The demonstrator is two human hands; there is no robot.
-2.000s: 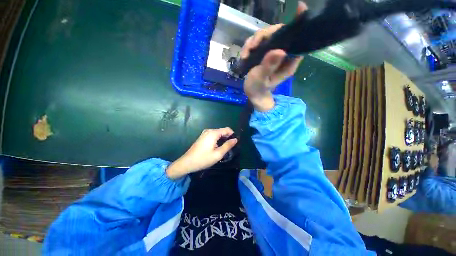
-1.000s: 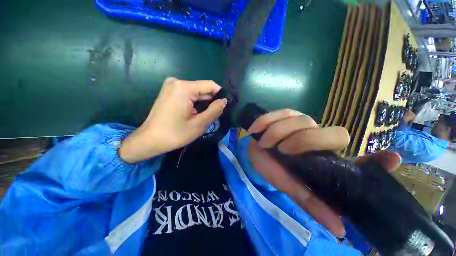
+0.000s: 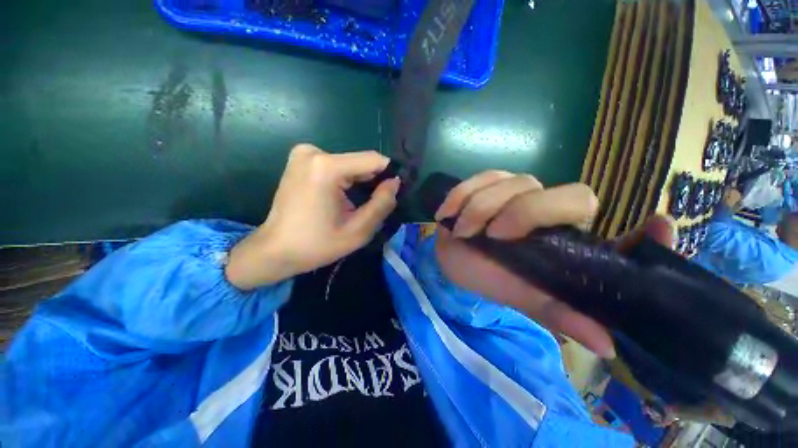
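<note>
My left hand point(image 3: 328, 206) pinches a small black joint piece point(image 3: 378, 182) between thumb and fingers, at the lower end of a long black arm point(image 3: 427, 74). The arm runs up from the fingertips and lies over the blue tray's edge; pale lettering shows near its top. My right hand point(image 3: 525, 236) is wrapped around a thick black electric screwdriver point(image 3: 604, 280) with a silver label. Its front end points left at the joint, close to my left fingertips; the tip itself cannot be made out. Fine thin wires hang below my left hand.
A blue tray point(image 3: 494, 44) with dark specks lies at the top on the green bench point(image 3: 114, 131). Stacked cardboard sheets point(image 3: 652, 114) stand at the right, with black disc units point(image 3: 696, 194) in rows. A person in a blue smock point(image 3: 744, 245) is at the far right.
The screwdriver has moved from over the tray down to the joint in my left hand. In the last second both hands have moved only slightly; lettering now shows on the arm.
</note>
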